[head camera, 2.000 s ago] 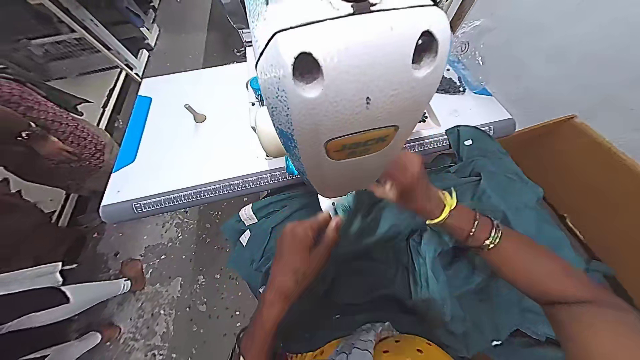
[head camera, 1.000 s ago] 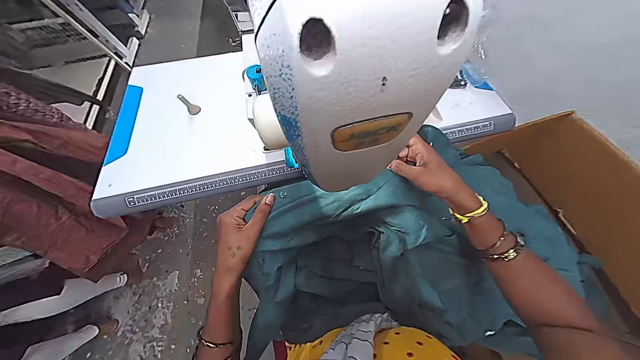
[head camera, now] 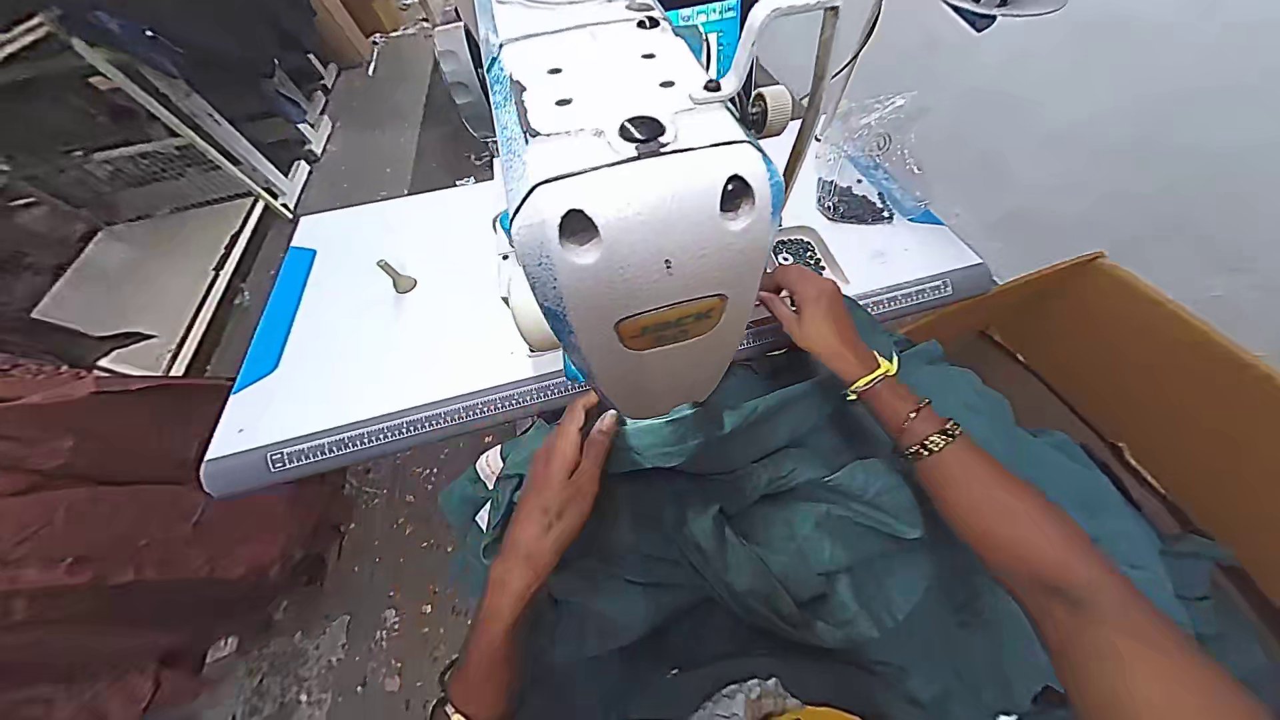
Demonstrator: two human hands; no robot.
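Note:
The white head of a Jack sewing machine (head camera: 660, 250) stands in the middle of the view. Dark green cloth (head camera: 780, 530) runs from under it down over my lap. My left hand (head camera: 558, 480) grips the cloth's edge just left of the machine head's lower end, fingertips partly behind the head. To the right of the head, my right hand (head camera: 812, 308) has its fingertips together at the near edge of a small tray of dark buttons (head camera: 800, 254); whether they pinch a button cannot be seen. The needle area is hidden behind the head.
The white machine table (head camera: 400, 340) has a ruler strip along its front edge. A small funnel-shaped piece (head camera: 397, 277) lies on its left part. A clear plastic bag with dark pieces (head camera: 855, 200) is at the right rear. A cardboard box (head camera: 1130, 370) stands at right, maroon cloth (head camera: 130, 520) at left.
My right hand has moved from the cloth to the button tray. My left hand stays on the cloth, now close against the machine head. The view has shifted, showing more of the machine's top.

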